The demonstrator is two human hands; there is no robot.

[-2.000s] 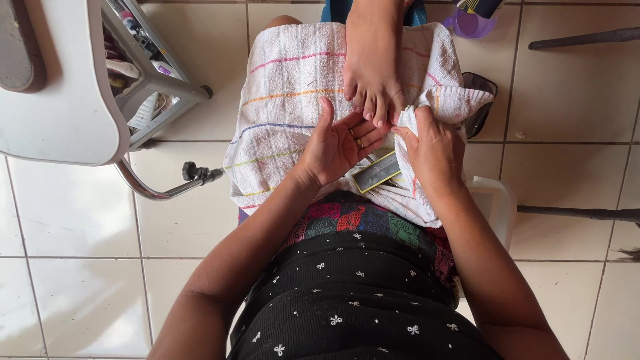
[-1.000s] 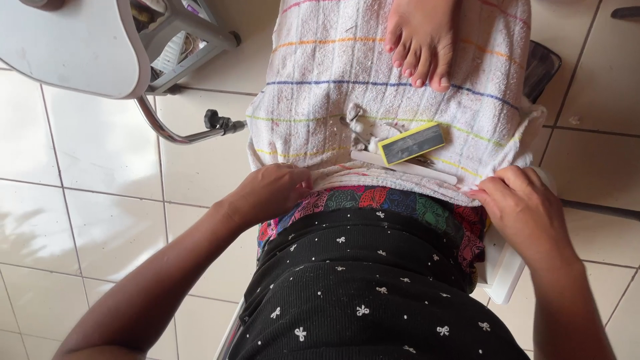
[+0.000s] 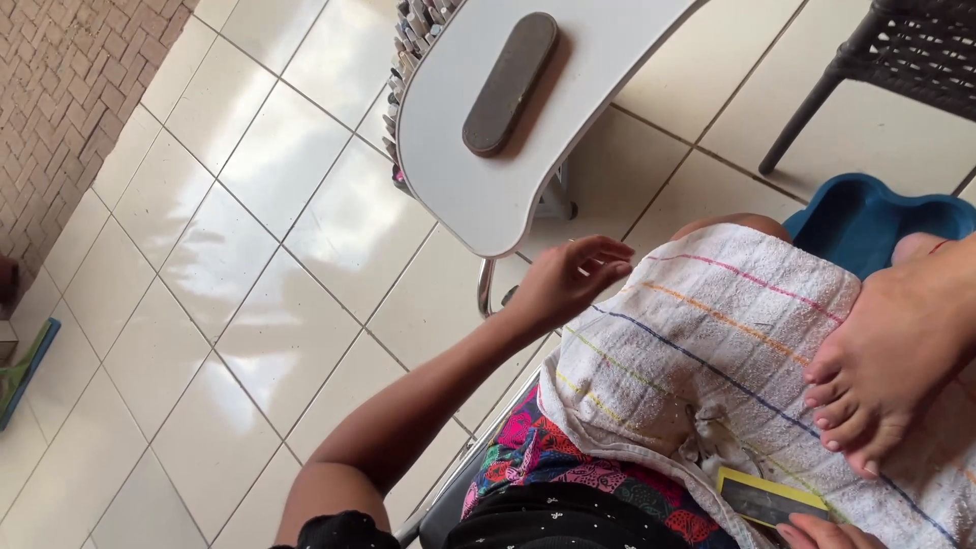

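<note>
My left hand [image 3: 583, 271] hangs over the left edge of the striped towel [image 3: 709, 305], its fingers loosely curled; whether it touches the cloth is unclear. At the bottom right, my right hand [image 3: 827, 532] is partly cut off by the frame, its fingertips beside a yellow and dark grey nail buffer block [image 3: 770, 497]. Whether those fingers grip anything cannot be seen. Crumpled whitish scraps [image 3: 709, 438] lie next to the block. Another person's bare foot [image 3: 884, 358] rests on the towel, which covers my lap.
A white table top [image 3: 457, 175] with a brown padded rest [image 3: 511, 84] stands ahead, nail polish bottles [image 3: 415, 34] along its edge. A blue foot basin [image 3: 846, 221] is on the tiled floor beyond my knee. At the upper right is a dark woven chair [image 3: 915, 53]; a green and blue squeegee [image 3: 29, 374] lies far left.
The view has swung left. My left hand has left the towel's near edge and is now out at its left side. Earlier, both hands were at the foot, then at the towel's near edge.
</note>
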